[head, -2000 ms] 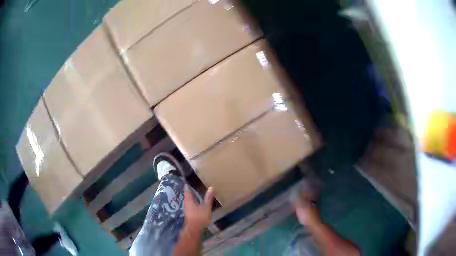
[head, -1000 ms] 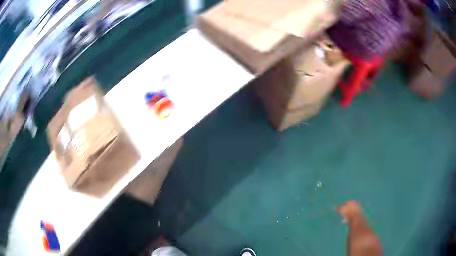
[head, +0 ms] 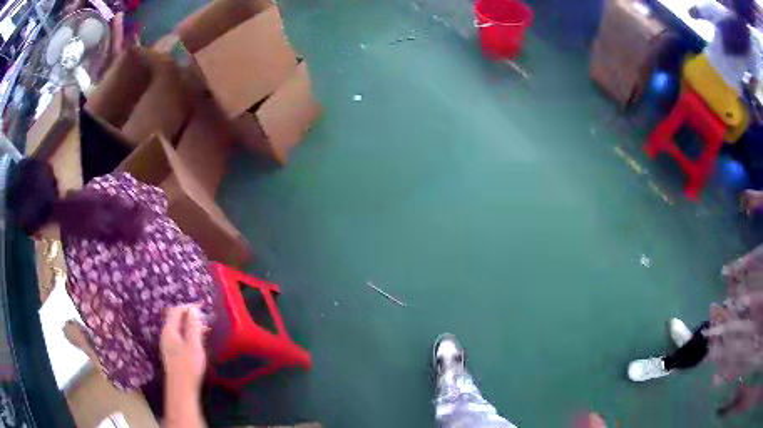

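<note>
My left hand (head: pixel 184 347) is raised at the lower left, fingers pointing up and slightly apart, with nothing seen in it. It overlaps the view of a seated person in a purple patterned top. My right hand (head: pixel 590 420) shows only as a small blurred patch at the bottom edge, mostly cut off; its grip cannot be told. Neither hand is seen touching a carton. Several open, empty brown cartons (head: pixel 247 63) stand in a group at the upper left, one on another.
The seated person (head: pixel 138 267) is on a red stool (head: pixel 259 334) beside a worktable. My shoe (head: pixel 448 355) is on the green floor. A red bucket (head: pixel 504 29) is ahead. At right are another red stool (head: pixel 686 134), a carton (head: pixel 627 50), a seated person and a standing person.
The view has swung away from the white table with a carton and tape guns to the open floor, seated person and empty cartons. My left hand has come into view; my right has dropped to the bottom edge.
</note>
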